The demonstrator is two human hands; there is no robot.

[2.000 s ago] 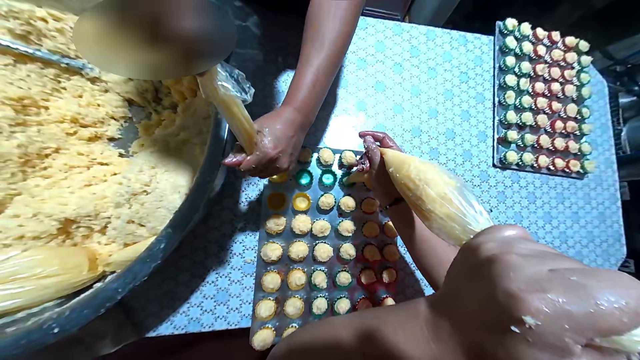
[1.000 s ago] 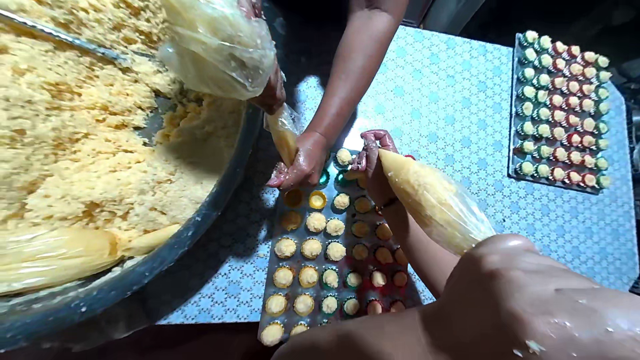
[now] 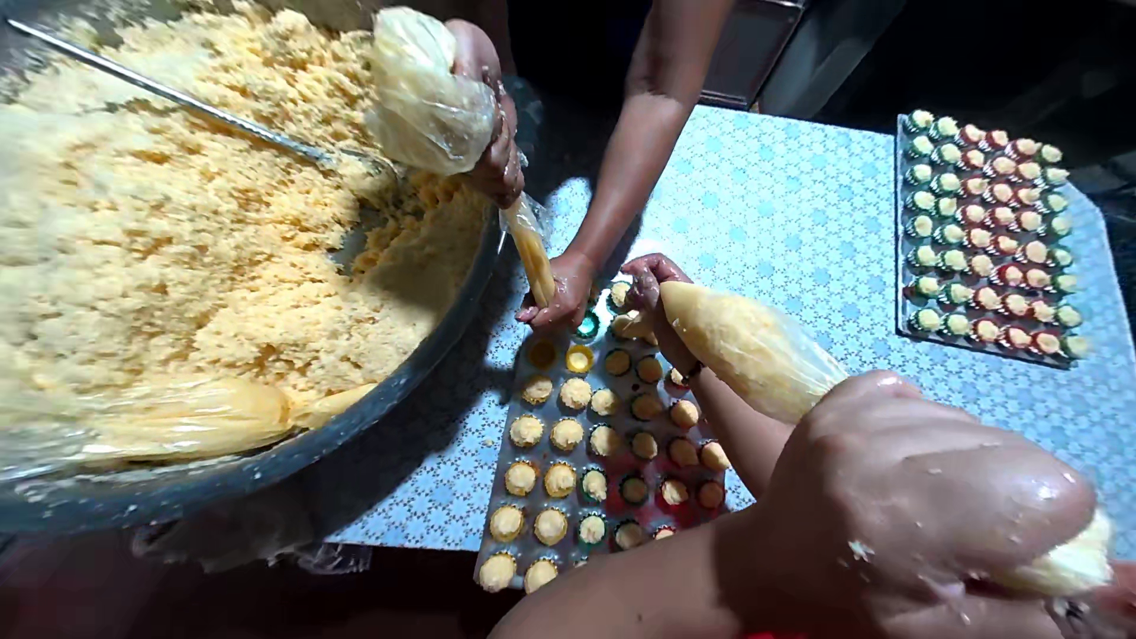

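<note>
My left hand (image 3: 941,479), large at the lower right, wraps the wide end of a clear plastic piping bag (image 3: 754,346) of pale yellow dough. My right hand (image 3: 658,297) has its fingers at the bag's narrow tip, over the upper part of a metal tray (image 3: 555,413); part of that arm is hidden under my left arm. Many small paper cups stand on the tray, most with dough mounds. A yellow cup (image 3: 579,358) and a green cup (image 3: 587,325) show no mound. A co-worker's hands hold another piping bag (image 3: 532,257) just left of mine.
A large basin (image 3: 484,293) of crumbly yellow dough fills the left side, with a metal utensil (image 3: 177,96) and a filled bag (image 3: 195,417) in it. Another tray of filled cups (image 3: 985,231) stands on the right of the patterned table (image 3: 799,177).
The co-worker's lower hand has moved from beside the tray to over its upper left corner, with the bag. My hands stay on my bag. The view has shifted left.
</note>
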